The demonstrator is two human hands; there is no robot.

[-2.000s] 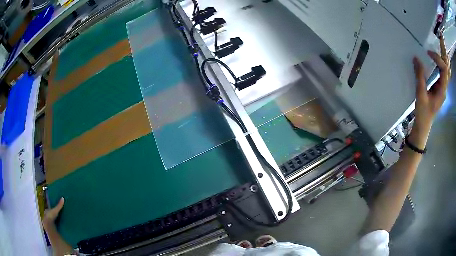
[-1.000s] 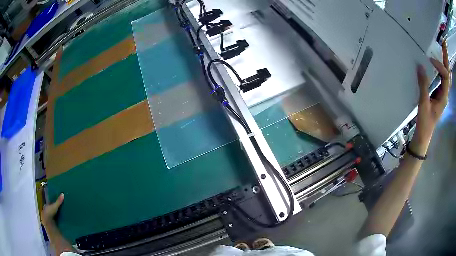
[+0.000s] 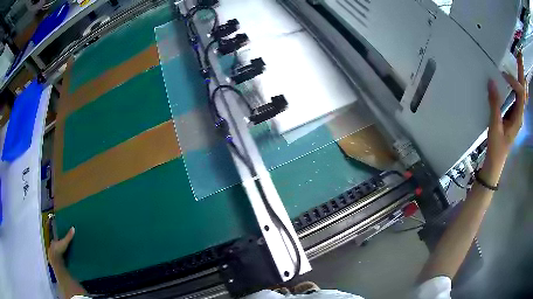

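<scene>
The flatbed machine table has a green surface with brown bands. A clear plastic sheet lies flat on it. The gantry beam, with black clamps and cables, crosses above the sheet. A white sheet lies between the beam and the machine cover. My left hand rests at the table's near left corner, thumb apart, holding nothing visible. My right hand is raised at the right edge of the grey machine cover, fingers apart, holding nothing visible.
A black cable chain and metal rails run along the table's near edge. A white surface with a blue piece stands at the left. Grey floor shows at the lower right. Shelving stands at the upper left.
The gantry beam has moved left over the clear plastic sheet, and more of the white sheet now shows to its right. Both hands have stayed in nearly the same places.
</scene>
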